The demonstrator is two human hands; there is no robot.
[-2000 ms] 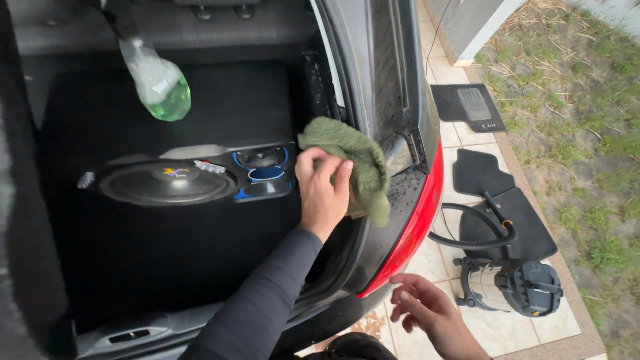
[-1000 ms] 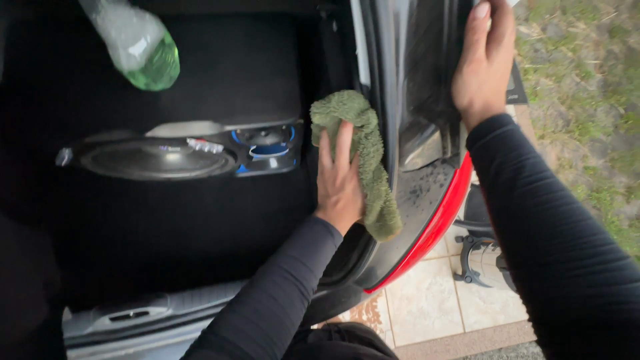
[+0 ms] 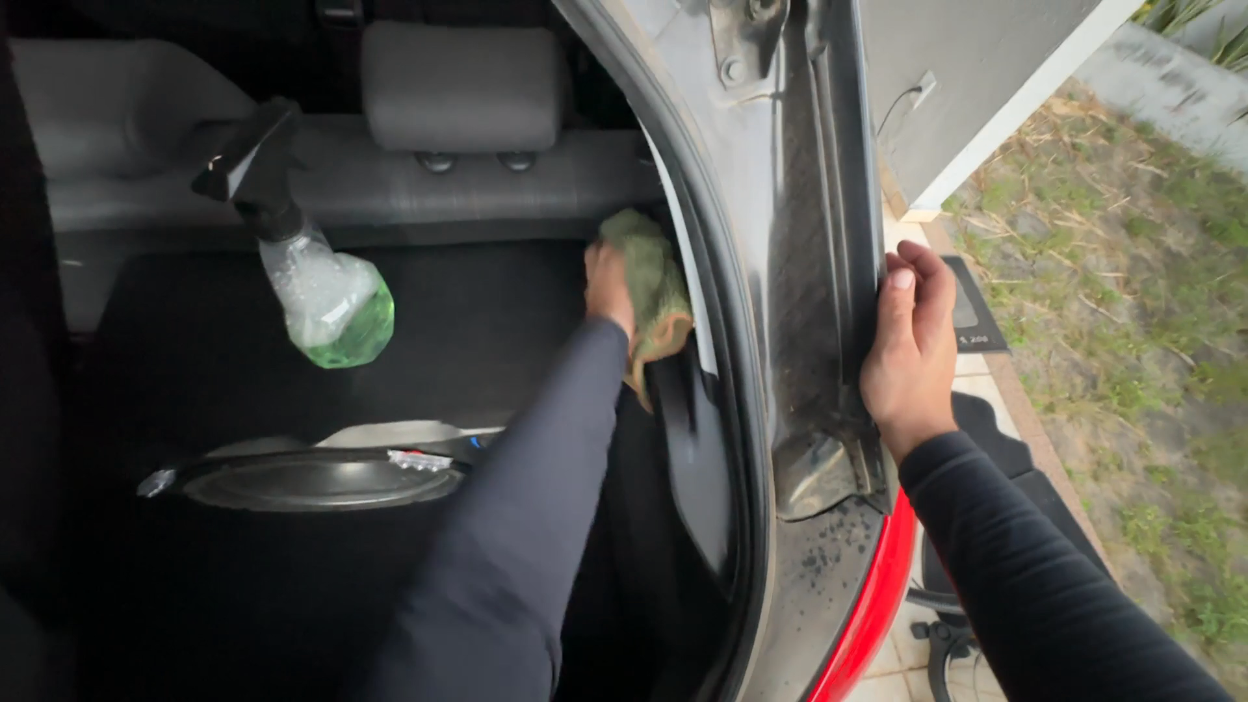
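My left hand (image 3: 608, 285) is inside the car's trunk, closed on a green microfiber cloth (image 3: 645, 273) that lies against the inner side trim near the rear seat back. Part of its fingers is hidden by the cloth. Outside, my right hand (image 3: 909, 351) rests on the outer edge of the car body (image 3: 860, 244), above the red tail light (image 3: 873, 604), with nothing seen in it. A clear spray bottle with green liquid (image 3: 341, 307) lies on the black speaker box (image 3: 458, 322), its black trigger head pointing toward the seat.
A round speaker (image 3: 322, 480) is set in the box. Beyond it is a grey headrest (image 3: 463, 88). The black rubber seal (image 3: 751, 439) edges the opening. Outside are floor mats (image 3: 975, 307), part of a vacuum cleaner (image 3: 951, 648), a wall (image 3: 955, 78) and grass (image 3: 1131, 341).
My left hand has moved with the cloth from the rim of the trunk opening deeper inside. My right hand, low by the tail light two seconds ago, has come up to the body edge.
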